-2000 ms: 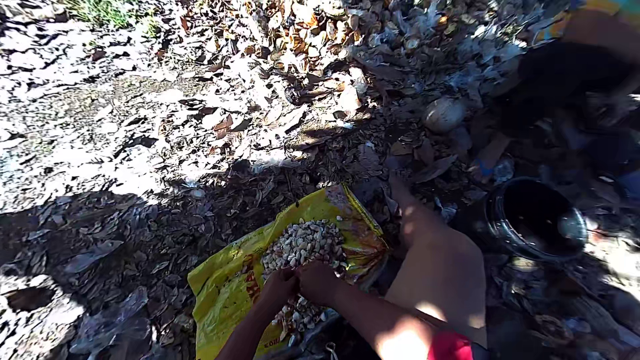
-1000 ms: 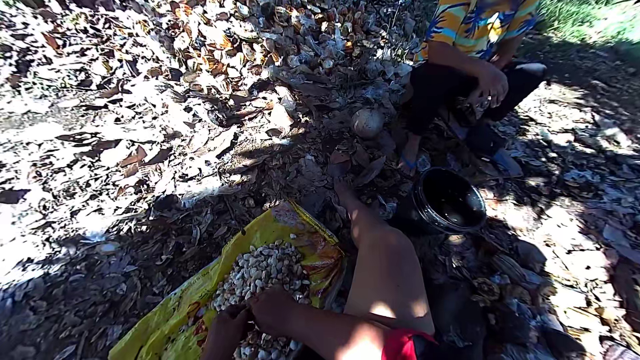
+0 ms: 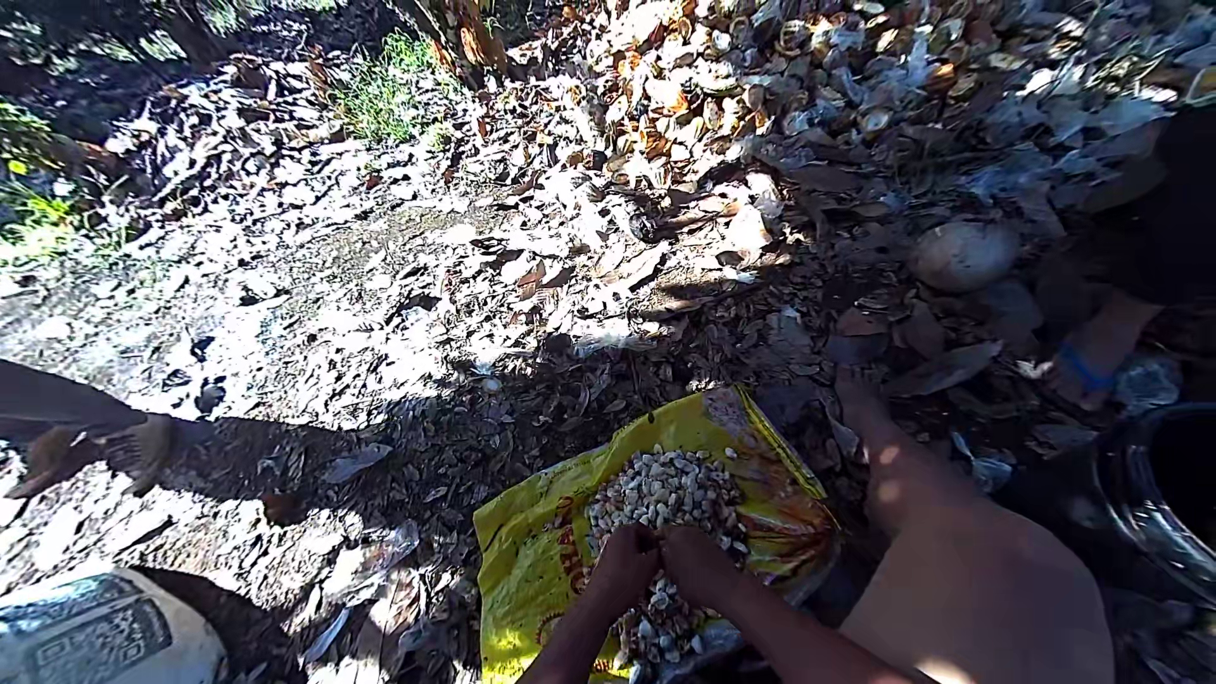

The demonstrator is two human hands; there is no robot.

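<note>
A yellow plastic sack lies spread on the leaf-covered ground at the lower middle, with a heap of small pale pieces, perhaps seeds or nuts, on it. Over the near part of this heap, my left hand and my right hand are close together, almost touching, their fingers curled inward. Whether something small is between the fingers cannot be made out, as the hands are dark in shadow.
At the right edge stands a black bucket, near another person's foot. A round pale object lies beyond. Discarded shells are heaped at the top. A whitish container is at lower left, below someone's bare foot.
The view has swung left, bringing a foot and a whitish container into sight at the left. The seated person at the right is now mostly out of frame. My hands remain together over the heap.
</note>
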